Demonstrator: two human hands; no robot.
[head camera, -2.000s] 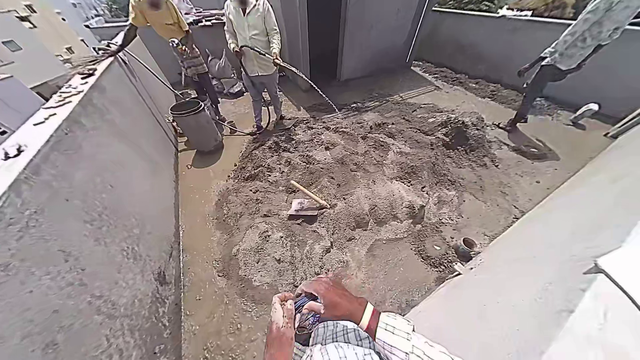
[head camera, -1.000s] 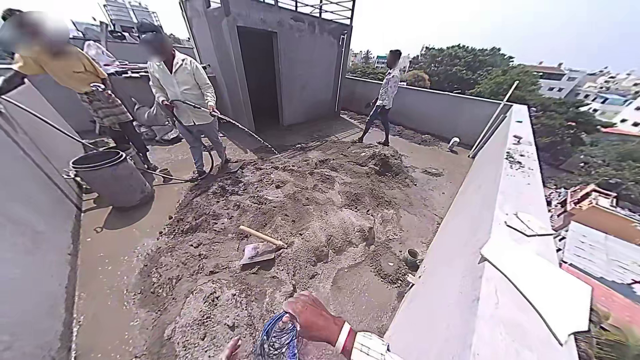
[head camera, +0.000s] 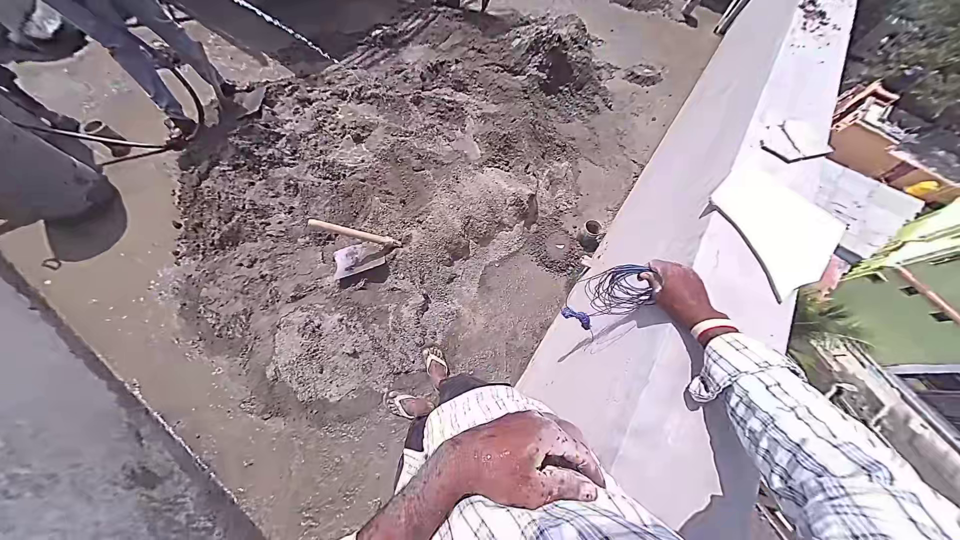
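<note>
My right hand (head camera: 681, 294) is closed on a loose coil of thin dark-blue cord (head camera: 621, 289), held out over the parapet wall at the right. A knotted blue end of the cord hangs at the coil's left. Near the bottom centre, my left hand (head camera: 529, 461) lies against the checked shirt at my body, its fingers loosely curled; nothing shows in it. Further forward, a hoe with a wooden handle (head camera: 349, 231) and a metal blade (head camera: 360, 259) lies on the heap of wet sand or mortar mix (head camera: 420, 172).
The parapet wall (head camera: 675, 187) runs along the right, with a white slab (head camera: 780, 229) on top. A small pot (head camera: 591, 235) stands at its foot. At upper left are a person's legs (head camera: 142, 60), a large drum (head camera: 45, 176) and a hose. A grey wall (head camera: 90, 420) borders the lower left.
My right hand has moved out to the right with the cord coil, away from my left hand. The view has tilted down.
</note>
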